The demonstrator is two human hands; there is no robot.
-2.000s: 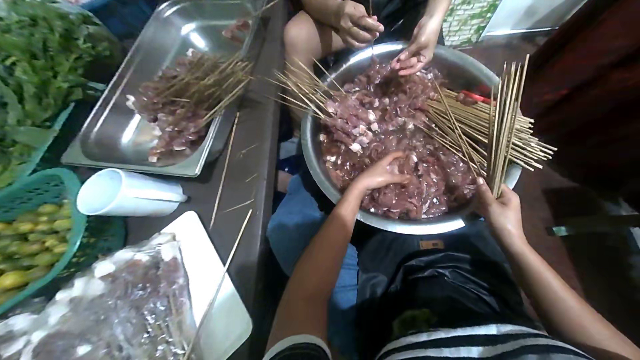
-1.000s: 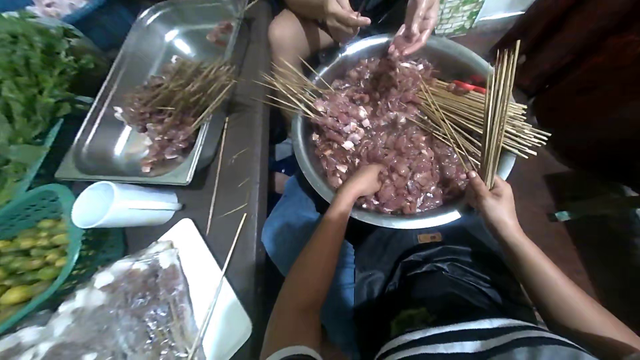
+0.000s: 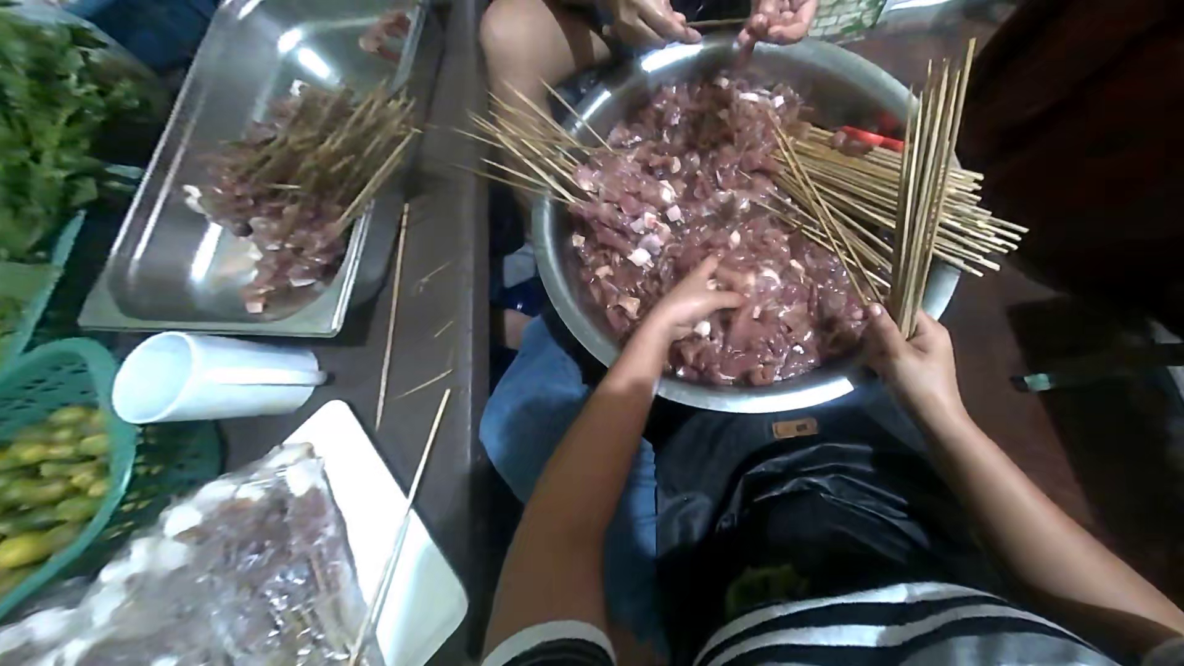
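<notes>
A round metal basin (image 3: 555, 268) full of raw cut meat (image 3: 647, 213) rests in front of me. My left hand (image 3: 696, 301) reaches into the near part of the meat, fingers spread and partly sunk among the pieces; no single piece is plainly gripped. At the basin's right rim, my right hand (image 3: 916, 356) is closed on an upright bundle of bamboo skewers (image 3: 925, 185). Beside that bundle, more bamboo skewers (image 3: 980, 222) lie over the rim, near a red object (image 3: 869, 139). Several skewers (image 3: 532, 143) stick out over the left rim, their inner ends at the meat.
A co-worker's hands (image 3: 712, 23) are at the far rim. On the dark table (image 3: 453, 305) at left stand a steel tray (image 3: 217, 319) with skewered meat (image 3: 296, 185), a white cup (image 3: 217, 377), a white board (image 3: 435, 573) under bagged food (image 3: 231, 573), and a green basket (image 3: 116, 444) of small citrus fruits.
My left hand, deeper in the meat one second ago, now shows its fingers spread. The co-worker's hands have moved from over the meat to the far rim. My right hand keeps its bundle.
</notes>
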